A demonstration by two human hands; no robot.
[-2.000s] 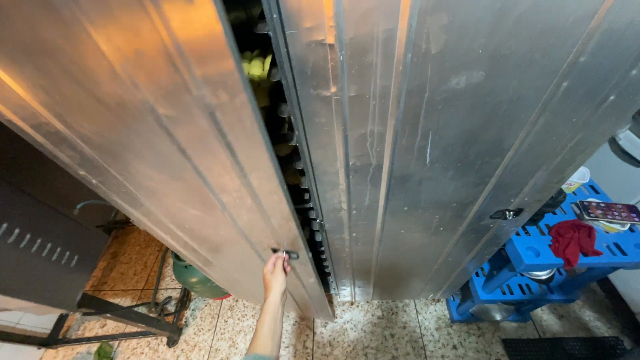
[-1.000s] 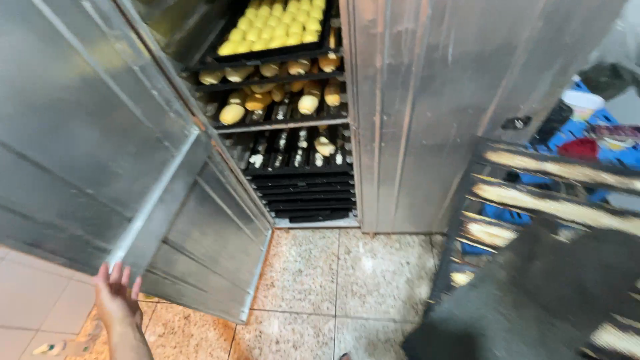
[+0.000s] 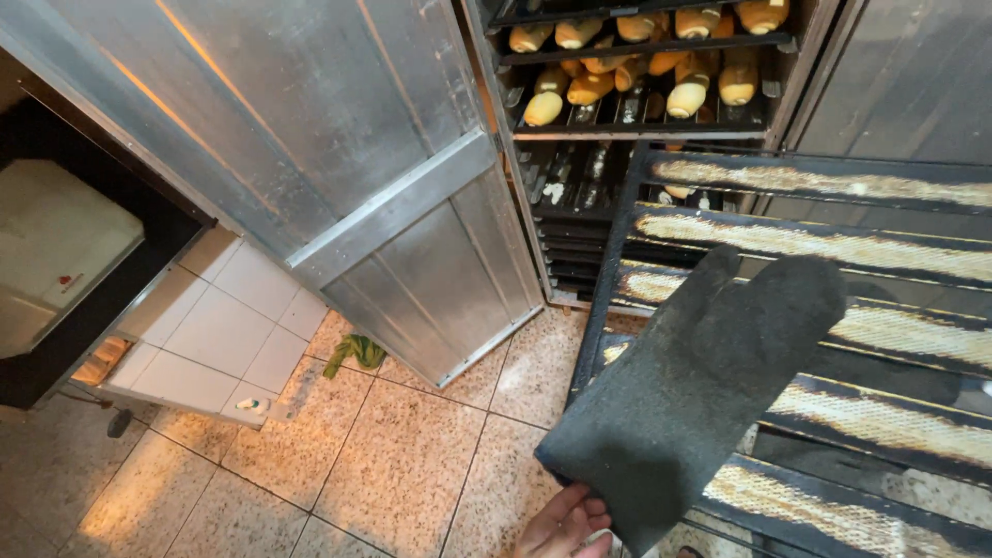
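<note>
A dark, worn oven mitt lies across a black perforated baguette tray with long light-coloured channels, at the right. My bare left hand is at the bottom centre, fingers curled at the lower edge of the mitt's cuff; whether they grip it cannot be told. My right hand does not show; the mitt or the tray may hide it. Behind the tray, a tall metal rack cabinet stands with its door swung open to the left. Bread rolls sit on its upper trays, and black trays fill its lower part.
At the far left is a dark counter edge with a pale box-like object on it, beside a white tiled wall. A crumpled green cloth or bag lies on the speckled tile floor below the door.
The cabinet door was swung open between the two earlier frames. My left hand has since left the door and come to the mitt's cuff. The view has turned left and down.
</note>
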